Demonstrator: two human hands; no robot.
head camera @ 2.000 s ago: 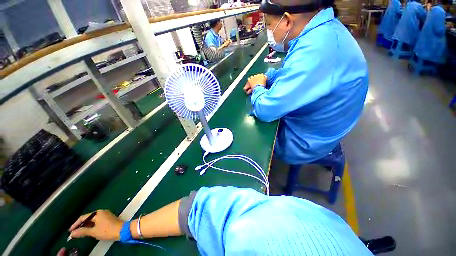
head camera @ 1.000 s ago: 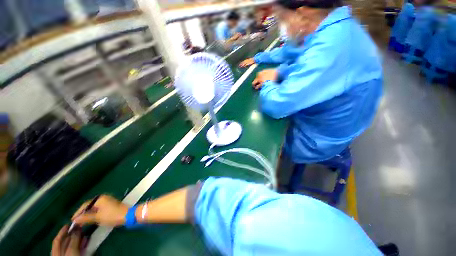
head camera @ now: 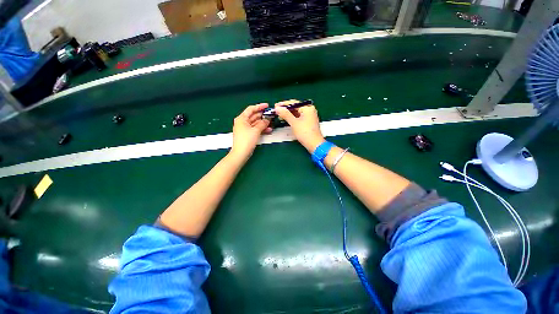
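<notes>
My left hand [head camera: 249,130] is bare and holds a small black module [head camera: 277,121] over the white rail [head camera: 184,145], near the middle of the view. My right hand [head camera: 301,126] meets it from the right and holds a slim dark pen-like tool [head camera: 300,105], with its other end at the module. The fingers partly hide the module and the tool's tip. A blue wrist strap [head camera: 322,151] and a thin pale bracelet [head camera: 339,159] are on my right wrist. A blue cord [head camera: 343,214] runs from the strap toward me.
Black modules lie on the green belt at left [head camera: 179,119] and right [head camera: 452,89]. Another lies nearer at right [head camera: 421,142]. A white fan [head camera: 507,162] and white cables [head camera: 490,190] stand right. A yellow note [head camera: 43,186] lies left; stacked black trays [head camera: 287,23] are beyond.
The view has swung left and down, so the neighbouring worker is out of view and the fan sits at the right edge. Both hands now show fully, together at the module.
</notes>
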